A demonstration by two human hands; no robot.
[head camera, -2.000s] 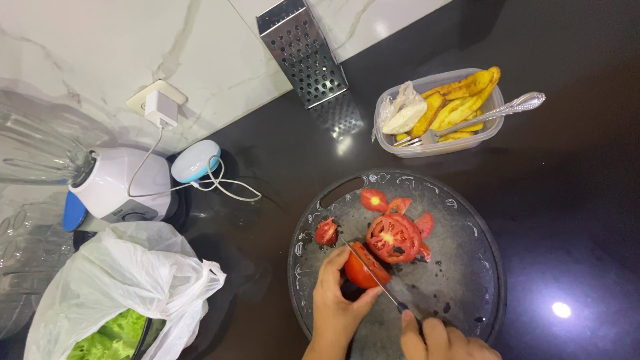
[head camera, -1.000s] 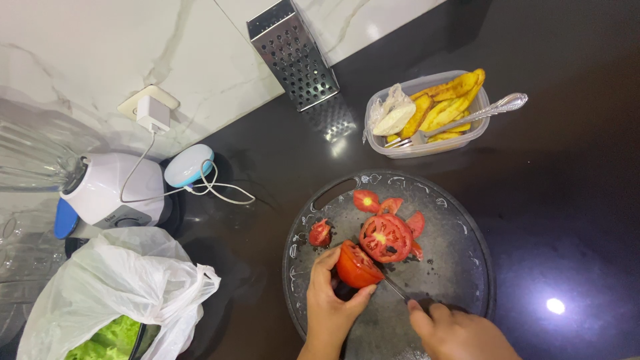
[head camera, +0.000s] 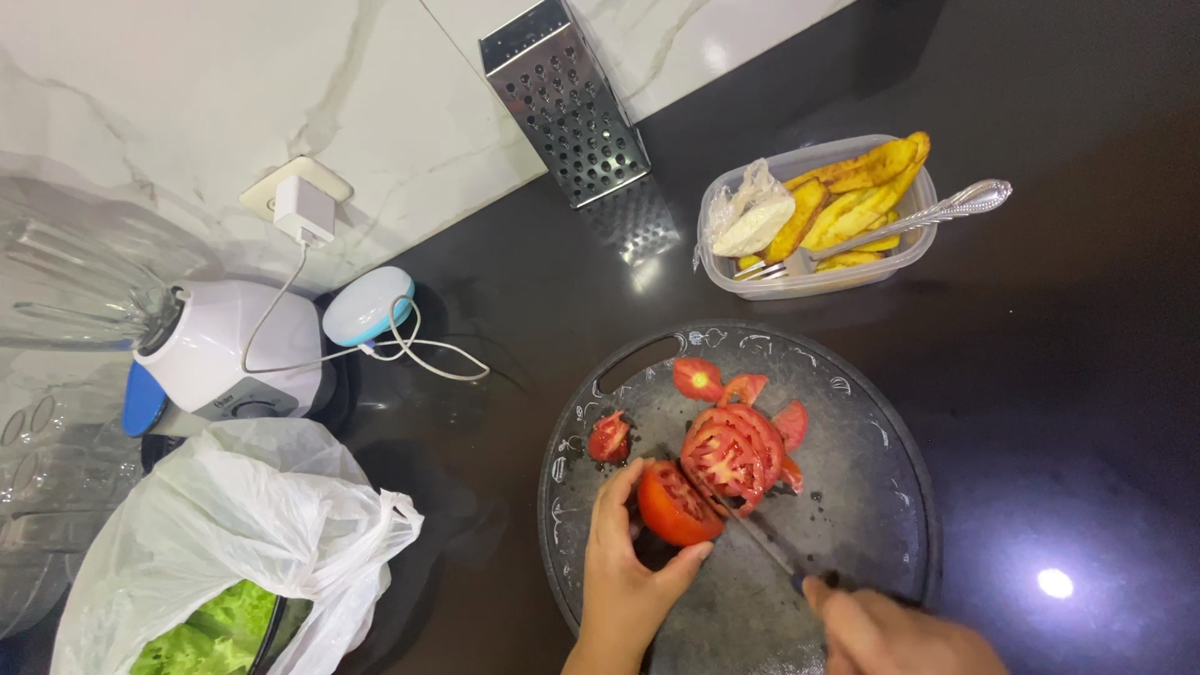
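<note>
My left hand (head camera: 633,562) grips a cut red tomato (head camera: 677,511) on the left part of a round dark cutting board (head camera: 750,600), fingers behind it and thumb at its lower edge. My right hand (head camera: 886,623) holds a kitchen knife (head camera: 761,541) by its dark handle. The blade's far end lies between that tomato and a stack of tomato slices (head camera: 736,457). Smaller tomato pieces lie about the stack, among them an end piece (head camera: 698,379) above it. A separate tomato scrap (head camera: 609,438) rests to the left, above my left hand.
Behind the board, a plastic container (head camera: 816,286) holds fried plantain slices, a wrapped white piece and a fork (head camera: 966,202). A box grater (head camera: 572,112) stands by the tiled wall. At left are a blender (head camera: 248,347), a corded blue-white device (head camera: 368,307) and a plastic bag (head camera: 234,506) with lettuce.
The slices beside the held tomato now form a larger, fanned stack. The blade, across the held tomato two seconds ago, is now along its cut side.
</note>
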